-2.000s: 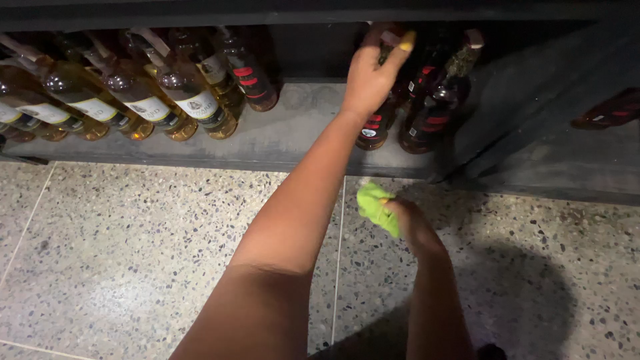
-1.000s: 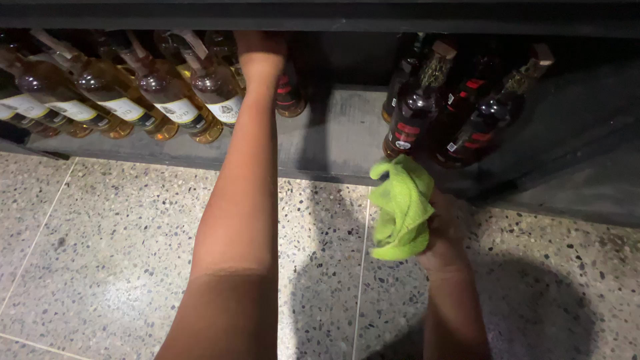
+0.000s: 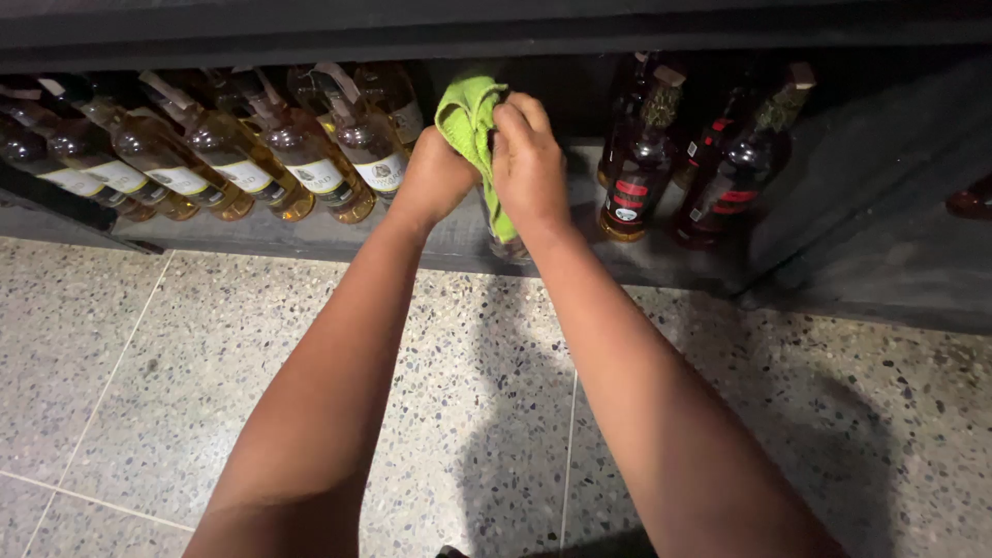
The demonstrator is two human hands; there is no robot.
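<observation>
A green cloth (image 3: 469, 116) is draped over the upper part of a bottle (image 3: 509, 246) on the low shelf. Only the lower part of this bottle shows, under the cloth's hanging end. My right hand (image 3: 531, 159) is closed on the cloth from the right. My left hand (image 3: 438, 178) is curled round the bottle from the left, its fingertips hidden behind cloth and bottle. Close to my left hand stands a pale amber bottle with a white label (image 3: 380, 167). Right of my hands stands a dark bottle with red markings (image 3: 635, 186).
More amber bottles (image 3: 178, 174) lean in a row at the left. Another dark bottle (image 3: 732, 194) stands at the right, with others behind. A black board (image 3: 496, 35) overhangs the grey shelf (image 3: 442, 244). Below lies the speckled floor (image 3: 465, 387); a dark side panel (image 3: 876, 256) is at the right.
My right hand has brought the cloth from in front of the shelf up to my left hand, onto the bottle. A second ago my left hand was beside the amber bottles, apart from the cloth.
</observation>
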